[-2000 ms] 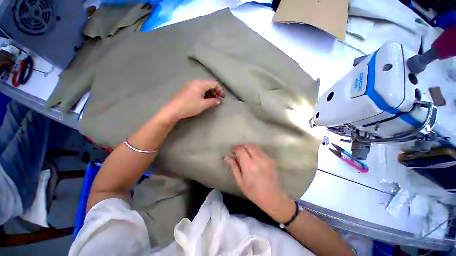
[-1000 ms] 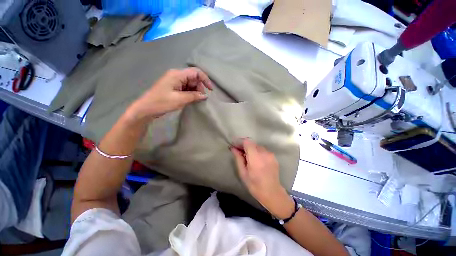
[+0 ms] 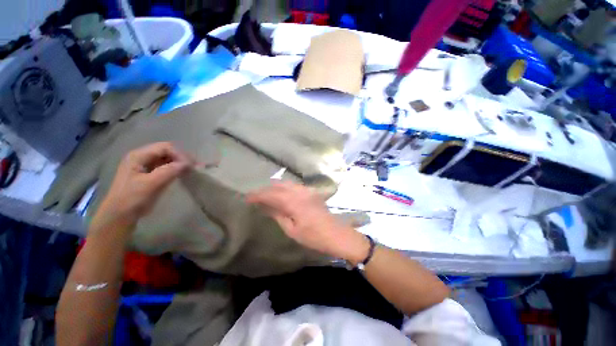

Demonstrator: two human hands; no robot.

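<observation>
A large olive-khaki cloth panel (image 3: 263, 230) lies left of the needle and hangs over the table's front edge. A folded khaki layer (image 3: 284, 128) lies on it near the lit needle area. My left hand (image 3: 148, 176) pinches the cloth between thumb and fingers at the left and lifts it into a fold. My right hand (image 3: 297, 213) is blurred, lying over the cloth's middle with fingers extended; whether it grips cloth is unclear. The white sewing machine (image 3: 419, 121) stands right of the cloth. Blue and pink thread snips (image 3: 394, 195) lie right of the needle.
A smartphone (image 3: 476, 164) is strapped to the machine. Tan cardboard (image 3: 332, 62) lies behind the cloth. A grey machine (image 3: 44, 98) stands far left, with blue plastic (image 3: 202, 67) beside more khaki cloth. White slips (image 3: 473, 226) lie at right. Khaki cloth (image 3: 192, 314) sits below the table edge.
The view has swung right, showing more of the machine and background. My left hand has drawn the cloth left and up. My right hand has opened its fingers and moved nearer the folded layer.
</observation>
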